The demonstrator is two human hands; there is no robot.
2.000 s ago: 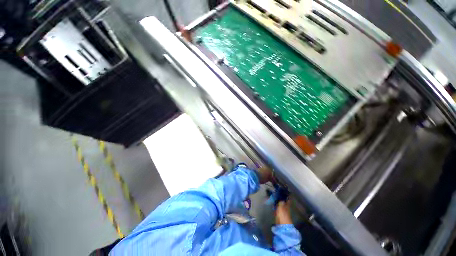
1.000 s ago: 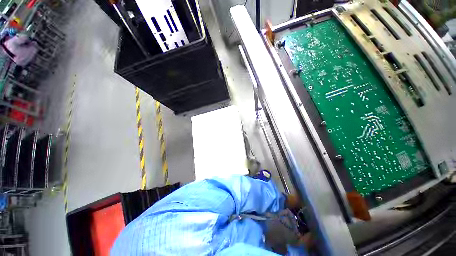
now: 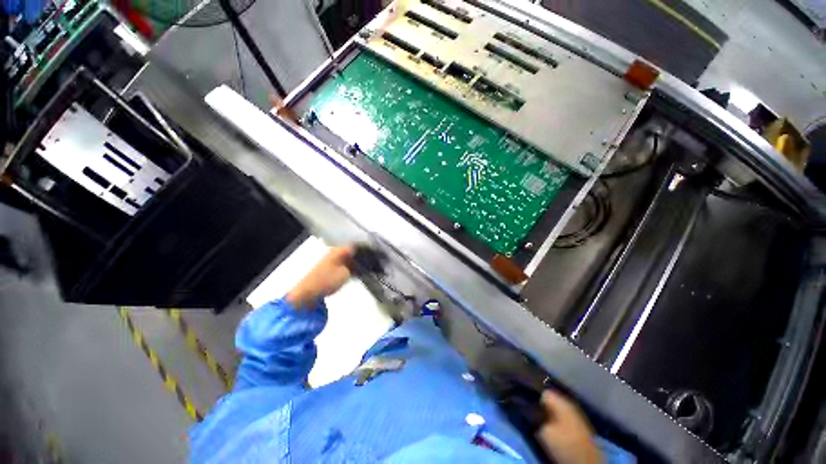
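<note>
The green circuit board (image 3: 453, 159) lies with its flat, white-marked side up in its black carrier fixture (image 3: 398, 192) on the rails. A slotted metal plate (image 3: 543, 91) lies along the board's far side. My left hand (image 3: 324, 276) is over the near side of the rail, off the board, with dark blurred fingertips; whether it holds anything cannot be told. My right hand (image 3: 566, 430) is low at the bottom edge, beside a dark blurred shape that I cannot make out. Neither hand touches the board.
A silver conveyor rail (image 3: 362, 222) runs between me and the board. Orange-brown blocks (image 3: 509, 268) sit at the fixture's corners. A black bin (image 3: 181, 240) at left holds an upright slotted plate (image 3: 104, 159). A white surface (image 3: 349, 331) is near my left arm. Cables lie right of the fixture.
My hands, earlier close together near the rail, are now apart: the left is out to the left, the right low at the bottom. The view has swung; the board appears unchanged in its fixture.
</note>
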